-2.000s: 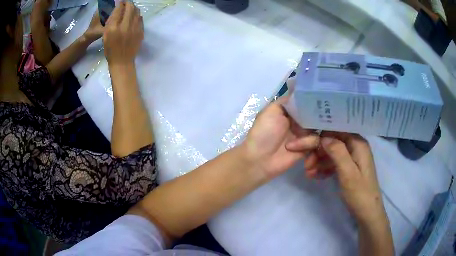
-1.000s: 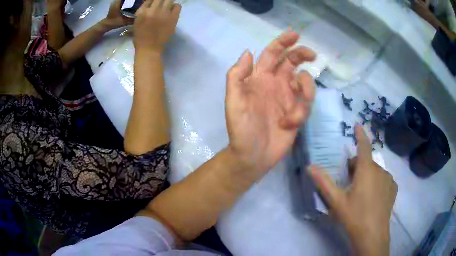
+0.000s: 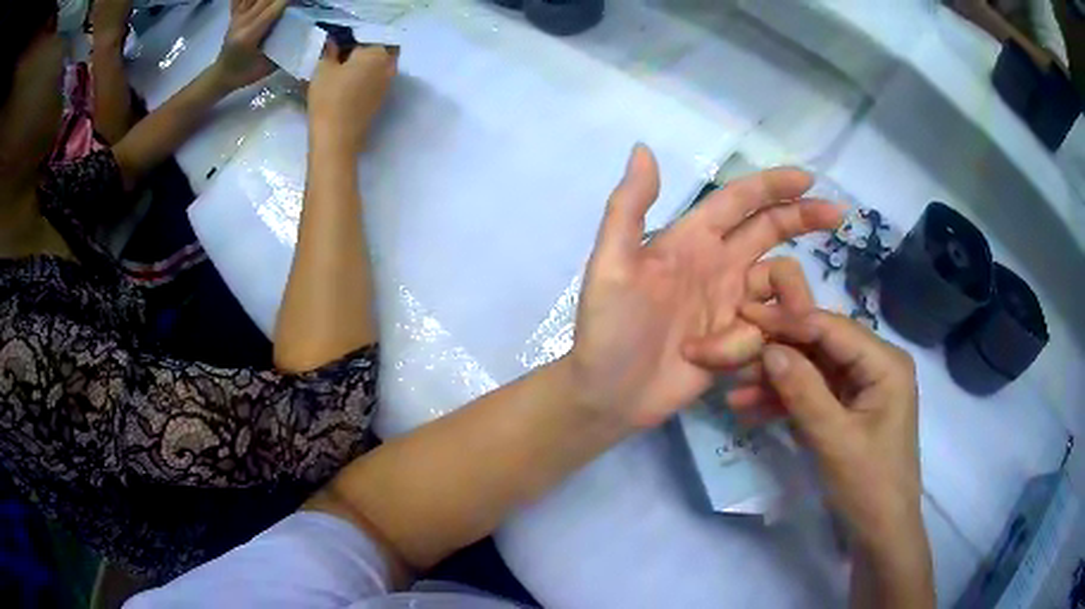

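Observation:
A pale blue printed retail box (image 3: 728,466) lies on the white-covered table, mostly hidden under my hands. My left hand (image 3: 684,297) is above it, palm up, with thumb and upper fingers spread and nothing visible in the palm. My right hand (image 3: 839,393) is curled against it, thumb and fingertips meeting at my left little finger. Whether a small thing is pinched there is hidden. Small black clips (image 3: 854,248) lie scattered beyond my hands. Black cups (image 3: 940,271) stand side by side to their right.
A neighbouring worker's forearm (image 3: 327,256) reaches across the table's left part, hands at a pale box with a dark piece. Dark cups (image 3: 564,12) are at the top. Pale blue cartons (image 3: 1029,547) lie at the lower right. A raised ledge (image 3: 916,125) curves behind.
The box, held up at the right two seconds ago, is now down on the table. Since one second ago, my right hand has come up from beside the box to my left little finger.

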